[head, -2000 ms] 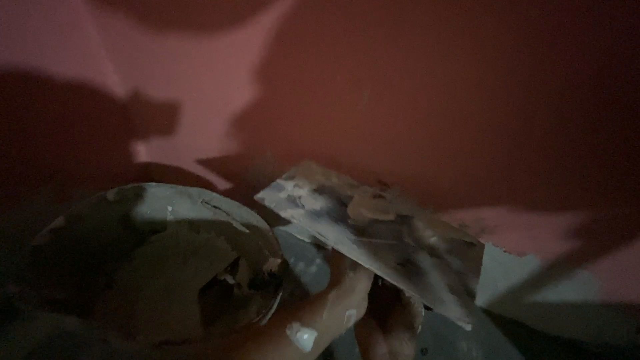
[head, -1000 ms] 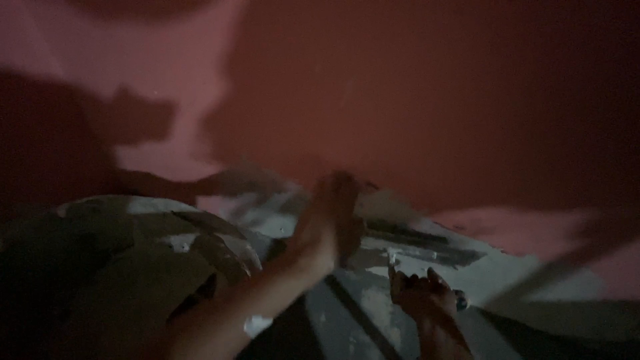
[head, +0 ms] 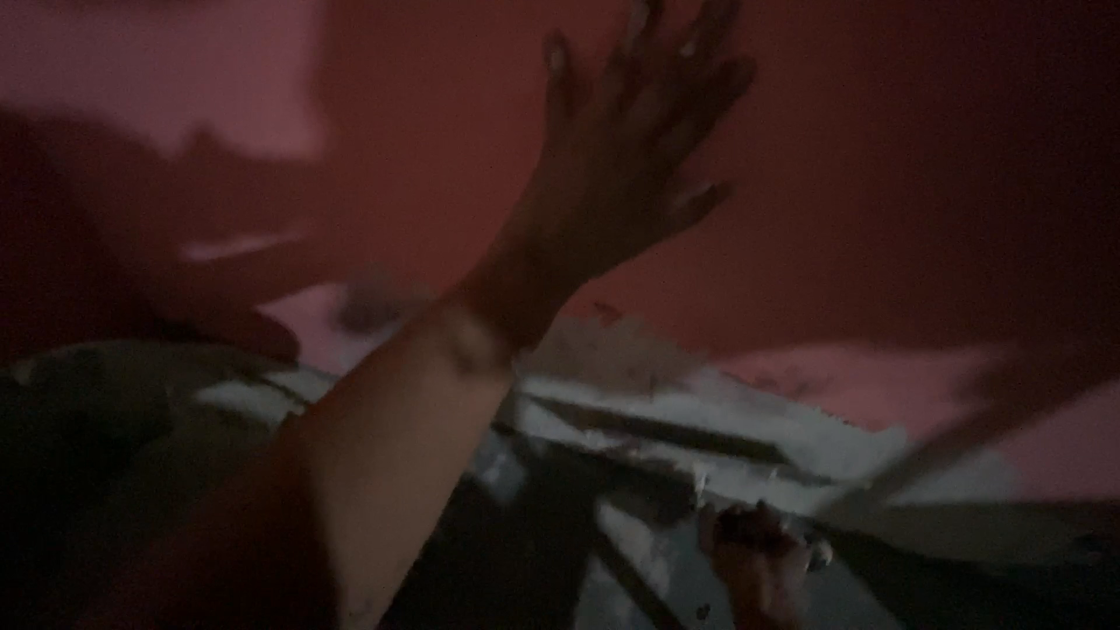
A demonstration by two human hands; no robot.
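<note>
My left hand (head: 626,149) is raised with spread fingers, palm toward the red-lit wall (head: 437,131); dimness hides whether it touches. It holds nothing, and pale smears mark its fingertips. My right hand (head: 757,542), low at right of centre, is curled around what looks like the handle of a flat trowel (head: 665,429). The tool's long, narrow edge lies by the pale, patchy strip (head: 787,411) at the foot of the wall. Blur and darkness hide the handle and most of the blade.
At lower left stands a large round container (head: 105,350), partly in shadow and behind my left forearm. Below the wall is a dark surface with grey smears (head: 639,534). Broad shadows fall across the wall.
My left hand has moved up from beside the flat tool to in front of the wall, its fingers now spread. The flat, smeared tool seen tilted two seconds ago now shows as a narrow edge.
</note>
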